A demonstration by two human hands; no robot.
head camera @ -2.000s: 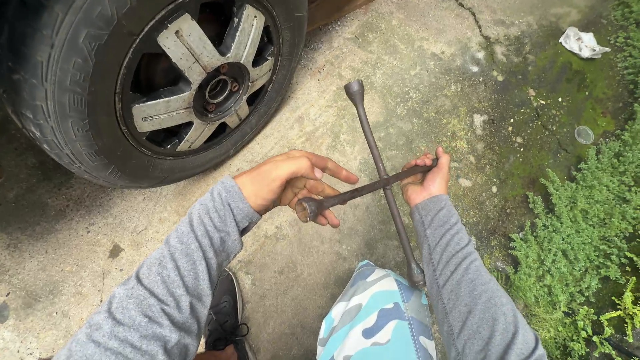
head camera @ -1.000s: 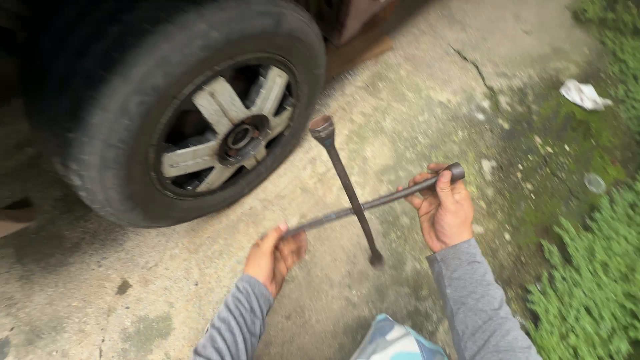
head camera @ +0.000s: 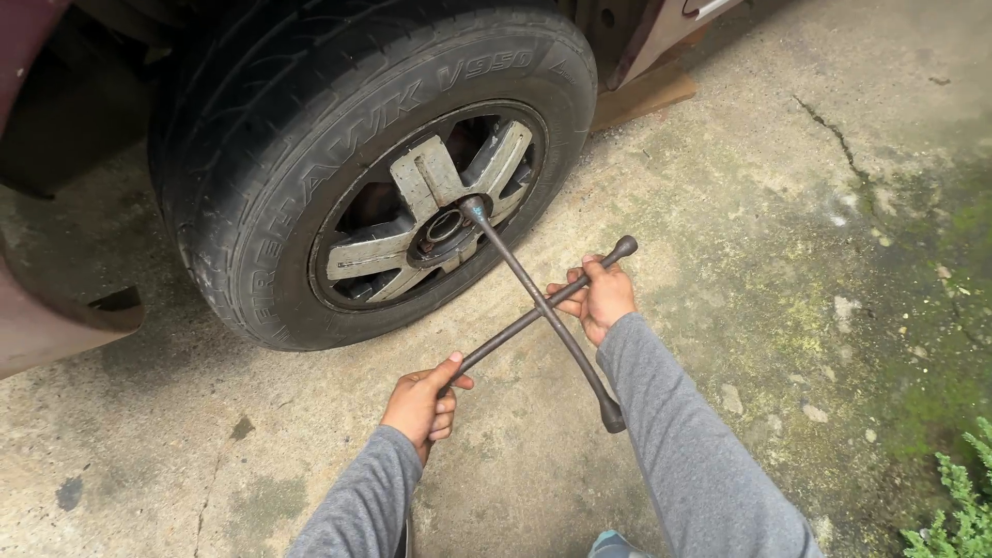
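Note:
A four-way lug wrench [head camera: 540, 306] of dark metal reaches from my hands to the car wheel. Its far socket, with a bluish mark, meets the hub area of the alloy rim [head camera: 428, 177], at the right of the centre bore; whether it sits on a lug nut is hidden. My left hand [head camera: 422, 403] grips the lower left arm of the wrench near its end. With my right hand [head camera: 601, 298] I hold the opposite arm just short of its socket. The fourth arm points back toward me, beside my right sleeve. The black tire [head camera: 279, 225] stands on the concrete.
Maroon car bodywork [head camera: 70, 325] flanks the wheel on the left, with more at the upper right. A wooden board [head camera: 647, 97] lies under the car behind the tire. Cracked, mossy concrete [head camera: 744, 271] spreads to the right, and green plants [head camera: 961, 496] grow at the lower right corner.
The wrench has moved to the wheel, its far socket now at the hub. My left hand, with fingers spread beside the wrench two seconds ago, has closed around an arm. The view has shifted toward the wheel.

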